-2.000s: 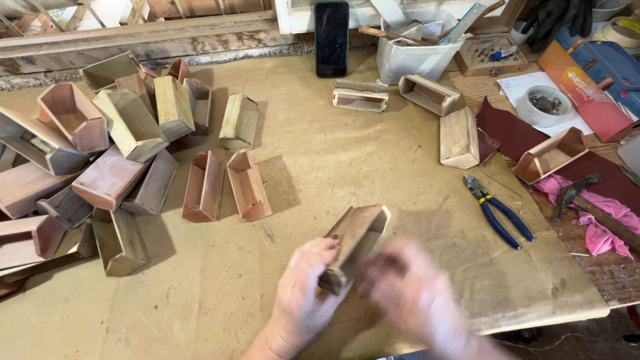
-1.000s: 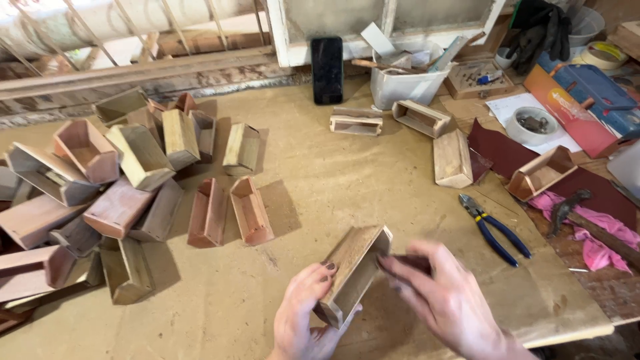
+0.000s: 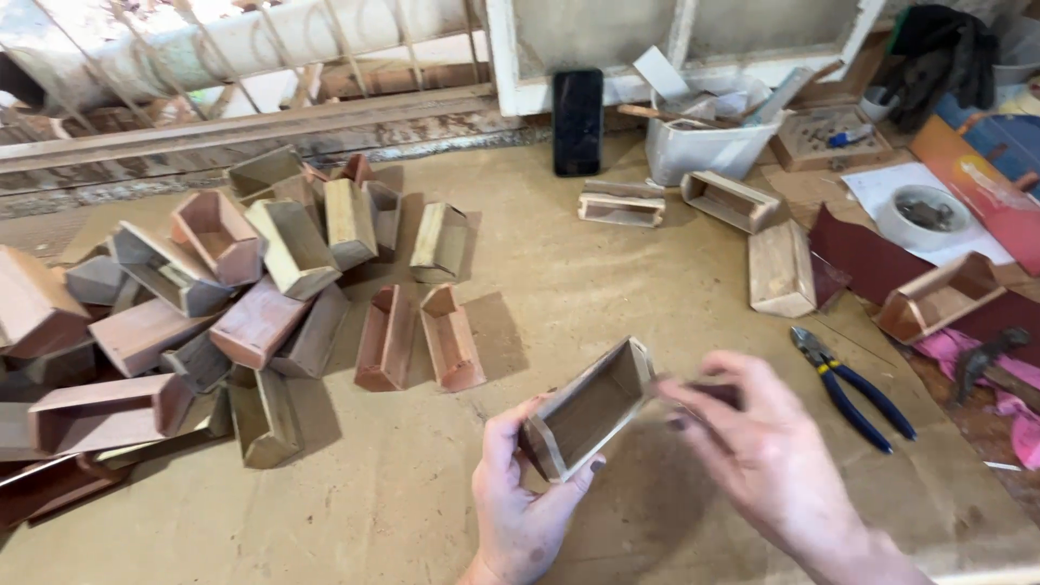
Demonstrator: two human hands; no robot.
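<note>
My left hand [image 3: 528, 496] grips a small open wooden box [image 3: 593, 406] by its lower end, tilted so that its hollow faces up. At the box's upper right end is my right hand [image 3: 756, 455], its fingers closed on a small dark reddish-brown piece, likely sandpaper [image 3: 719, 394]; blur hides its exact shape and whether it touches the box. Two reddish wooden boxes [image 3: 452, 337] stand side by side to the left of my left hand. Diagonal-cutting pliers with blue handles [image 3: 853, 386] lie to the right of my right hand.
Many wooden boxes [image 3: 260, 321] are heaped at left. Along the back are a phone [image 3: 578, 122], a white plastic tub of tools [image 3: 707, 150] and several more boxes [image 3: 731, 199]. At right lie dark red sheets [image 3: 861, 244], a hammer [image 3: 983, 366] on pink cloth and a round white dish [image 3: 925, 218].
The box in my left hand has turned so that more of its hollow shows. My right hand stays by its upper end, holding the dark piece.
</note>
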